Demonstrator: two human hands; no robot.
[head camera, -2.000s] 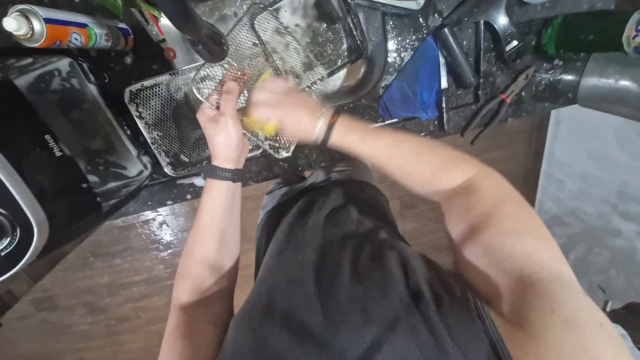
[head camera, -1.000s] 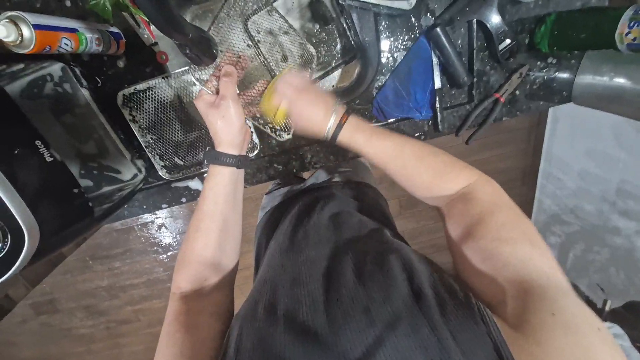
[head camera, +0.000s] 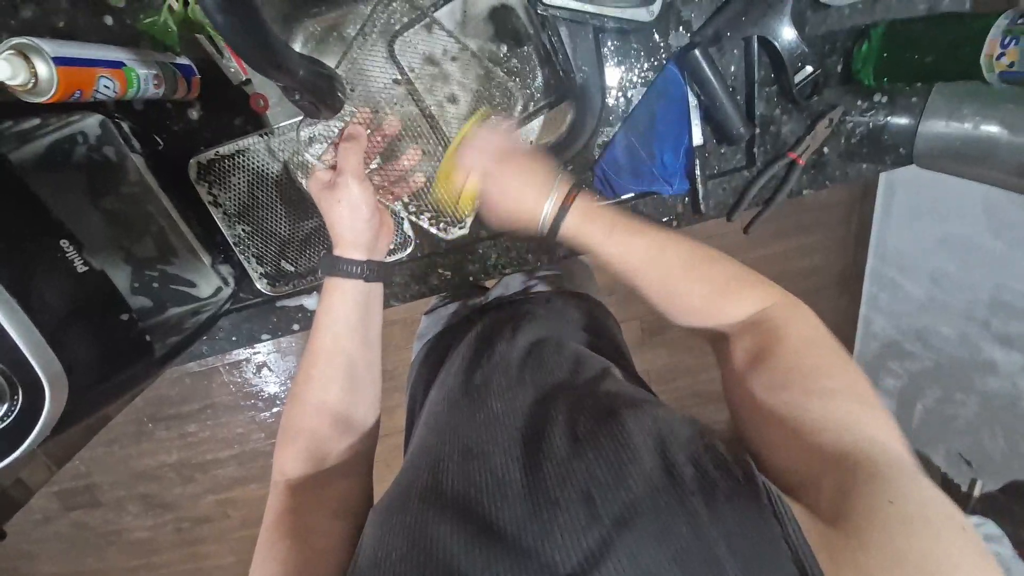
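Note:
My left hand holds a wet metal mesh rack near its left end, with the thumb on top and the fingers showing through the mesh beneath. A yellow sponge is in my right hand, which is blurred; the sponge is against the rack's near right part. A second mesh tray with a metal rim lies on the counter below and left of the held rack, partly hidden by my left hand. A black faucet reaches in over the rack from above.
Left stand a black appliance and an orange and white spray can. At right lie a blue cloth, black tubular parts, red and black pliers, a green bottle and a gray cylinder. The dark counter's edge is wet.
My right hand with the sponge has moved right along the mesh rack, away from my left hand. My left hand keeps its hold on the rack.

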